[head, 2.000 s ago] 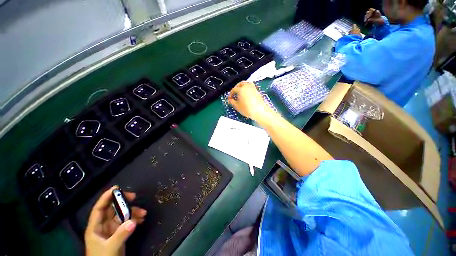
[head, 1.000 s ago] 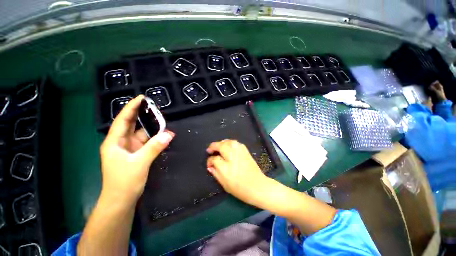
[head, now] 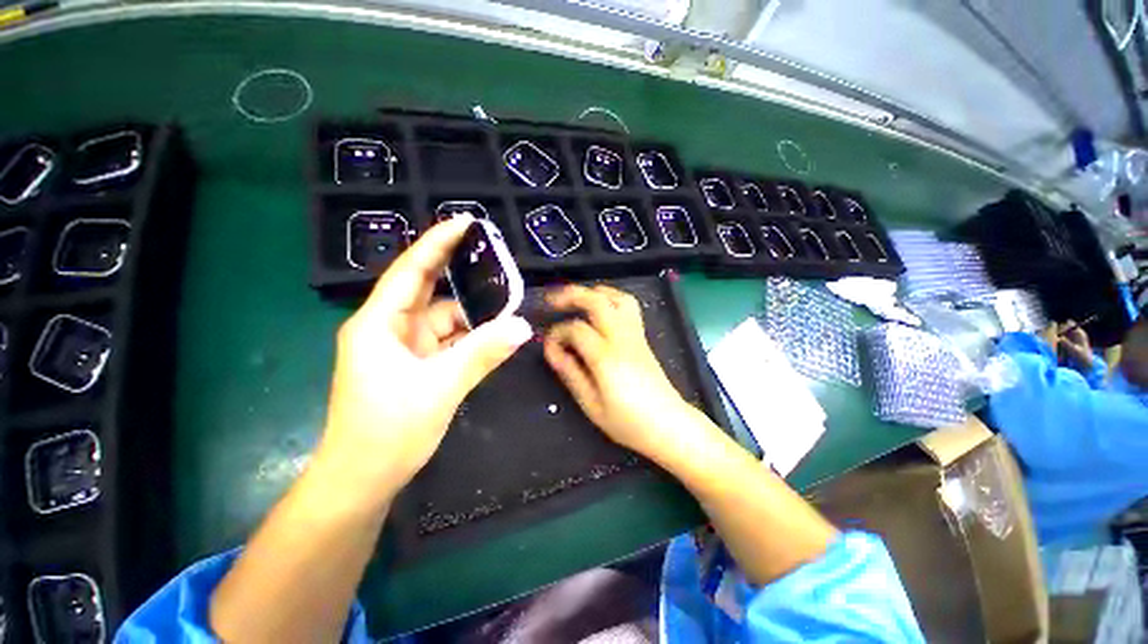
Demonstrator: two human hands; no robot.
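Observation:
My left hand (head: 422, 346) holds a smartwatch case (head: 485, 274) on edge between thumb and fingers, its dark face and silver rim showing. It is raised above the left rear part of the black work tray (head: 554, 440). My right hand (head: 611, 365) is over the work tray, just right of the case, fingers bent and slightly blurred. Whether its fingertips hold a small part cannot be told. Tiny specks lie along the work tray's front edge.
Foam trays with cases stand behind the work tray (head: 504, 208), (head: 787, 201) and at the far left (head: 157, 315). To the right are a white paper (head: 768, 390), a blister sheet (head: 812, 330), stacked blister sheets (head: 915, 374), a cardboard box (head: 976, 528) and a person in blue (head: 1070, 421).
My right hand came back from the blister sheet to the work tray, then moved nearer the case. My left hand still holds the case. The view has turned right.

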